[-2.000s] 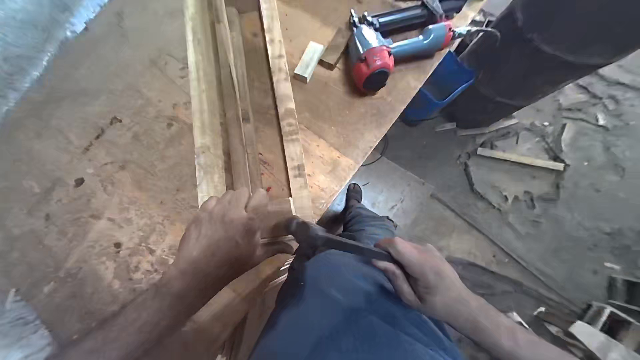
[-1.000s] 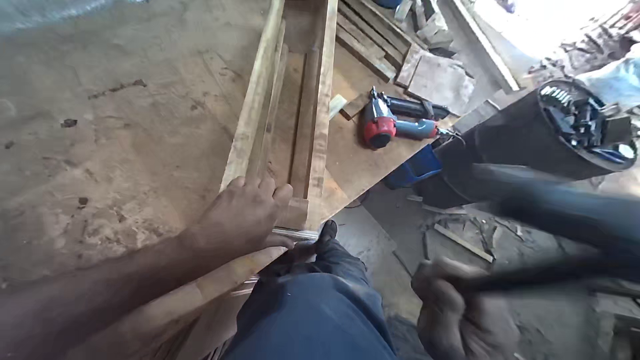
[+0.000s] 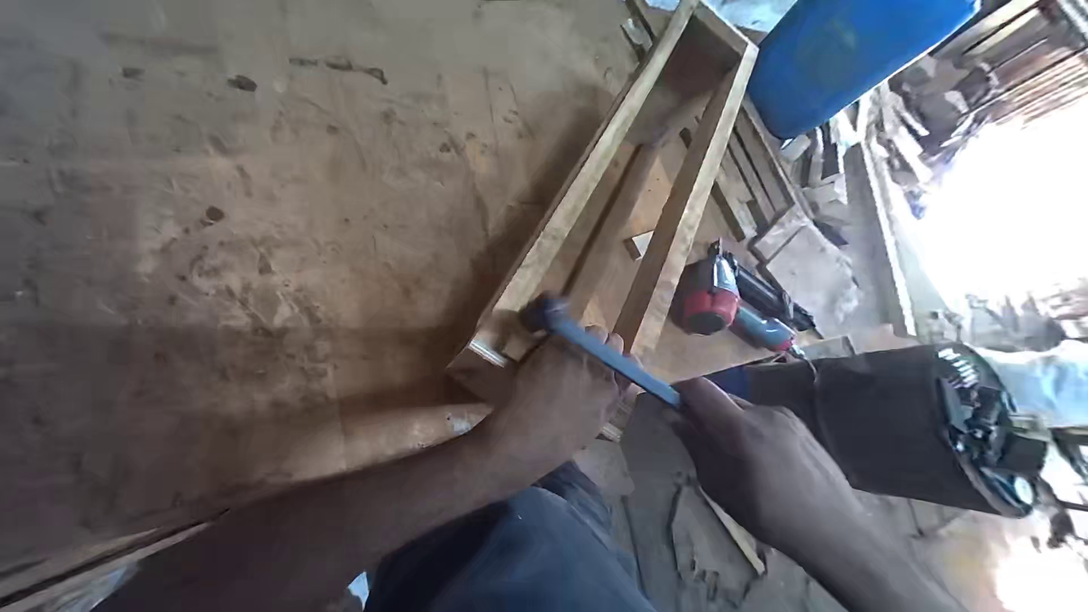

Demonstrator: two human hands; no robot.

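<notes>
A long, narrow wooden frame [image 3: 680, 229] lies on the plywood worktable [image 3: 255, 255], its near end at the table's edge. My left hand [image 3: 565, 387] grips the near end piece of the frame, with fingers curled over it between the two long sides. My right hand [image 3: 756, 455] is closed around the handle of a hammer [image 3: 608, 353]. The hammer's head is over the near left corner of the frame, just beyond my left hand; whether it touches the wood I cannot tell. Slight blur covers the head.
A red and grey pneumatic nailer [image 3: 714, 302] lies right of the frame. Beyond it are wood strips [image 3: 748, 174] and a blue plastic container [image 3: 850, 55]. A dark drum [image 3: 892, 421] holding metal parts stands at the right. Wood scraps [image 3: 731, 531] litter the floor.
The hammer, out to the right and blurred one second ago, is now over the frame's near left corner. The view has swung, showing the frame's far end and the blue container.
</notes>
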